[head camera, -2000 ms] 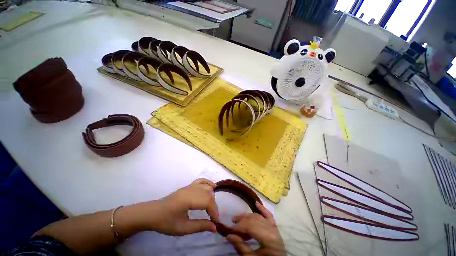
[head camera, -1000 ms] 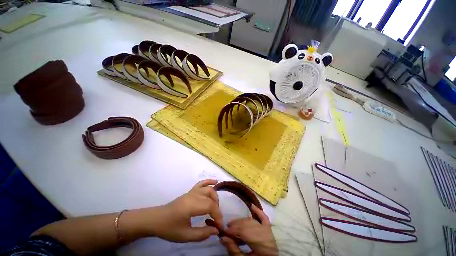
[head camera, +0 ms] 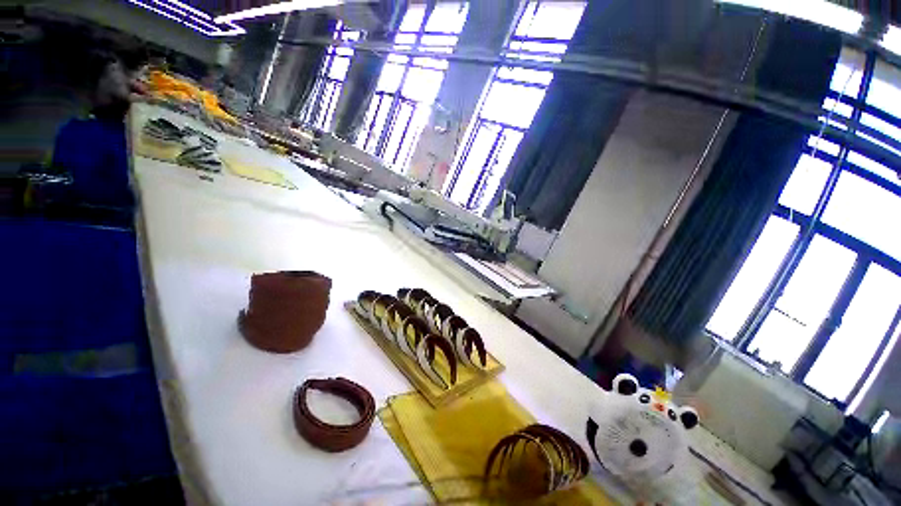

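No hand shows in this frame; both are out of the picture. Nearest in front of me, a small nested group of brown headbands (head camera: 334, 435) lies on the white table (head camera: 237, 415). A tall dark brown stack (head camera: 286, 314) stands behind it. Headband bases (head camera: 423, 331) with pale inner faces stand in two rows on a yellow board (head camera: 400, 366) at the centre. More bases (head camera: 533, 462) stand close together on yellow boards (head camera: 447, 420) at the bottom edge. The headband held earlier is out of view.
A white panda-shaped fan (head camera: 640, 435) stands at lower right. A person in blue (head camera: 87, 163) is at the table's far left end, near dark and pale strips (head camera: 193, 148) and a yellow board (head camera: 255, 170). Machines and large windows (head camera: 810, 257) are behind. A chair-like blue area is left of the table.
The view has swung up and to the left. The hands, worked headband and pointed ovals have left the picture. The far table, windows and person have come into it.
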